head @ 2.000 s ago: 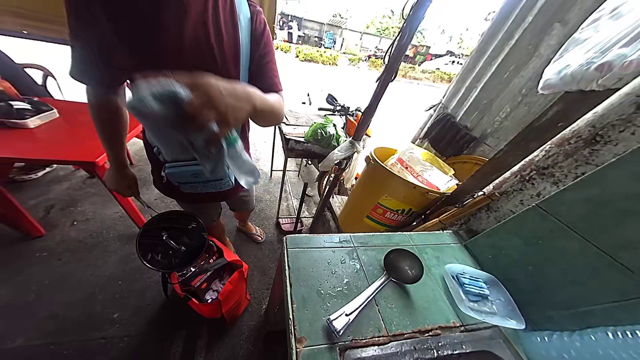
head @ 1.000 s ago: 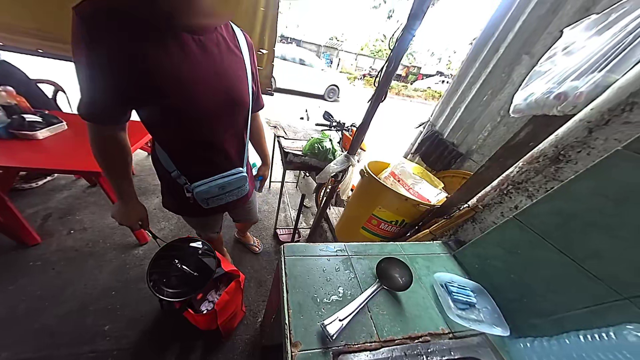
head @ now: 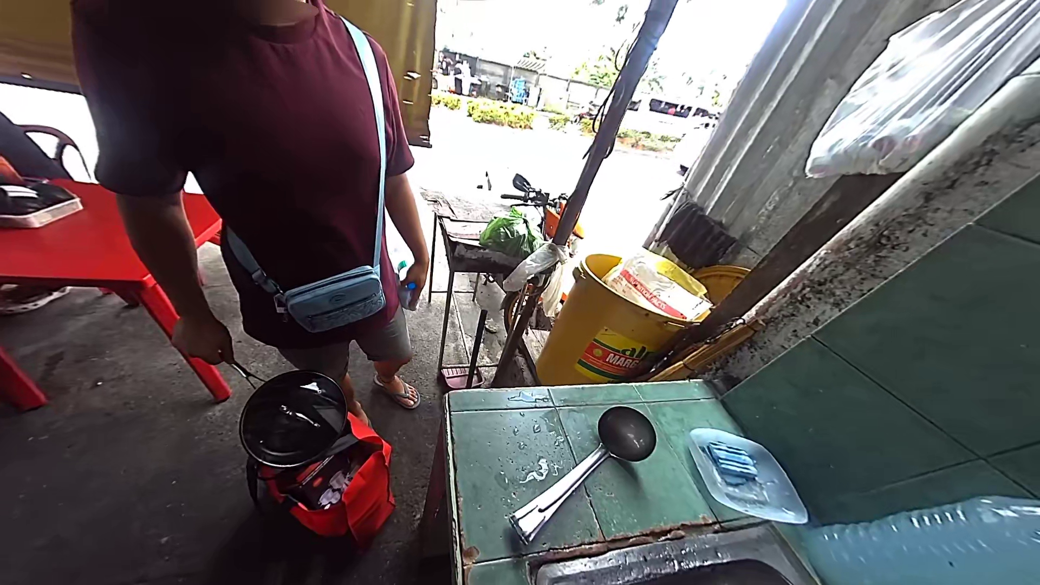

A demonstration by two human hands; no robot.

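Neither my left hand nor my right hand shows in the head view. A metal ladle (head: 581,471) with a dark bowl lies on the wet green tiled counter (head: 504,479). To its right is a clear plastic tray (head: 780,496) holding a blue item. The metal sink (head: 682,565) is cut off by the bottom edge. A person (head: 276,146) in a maroon shirt stands beyond the counter at the left. One of that person's hands holds a thin handle above a black pan or lid (head: 294,418), which rests at a red bag (head: 366,496); the other holds a bottle.
A yellow bucket (head: 565,341) with packaging inside stands behind the counter. At the far left is a red table (head: 106,252). A clear plastic bag (head: 918,97) hangs at the upper right, above a stained pipe (head: 877,252). Bluish plastic (head: 934,540) fills the lower right corner.
The other person's raised hand, blurred earlier in front of the torso, has come down to that person's side. The ladle and the tray have stayed in place on the counter.
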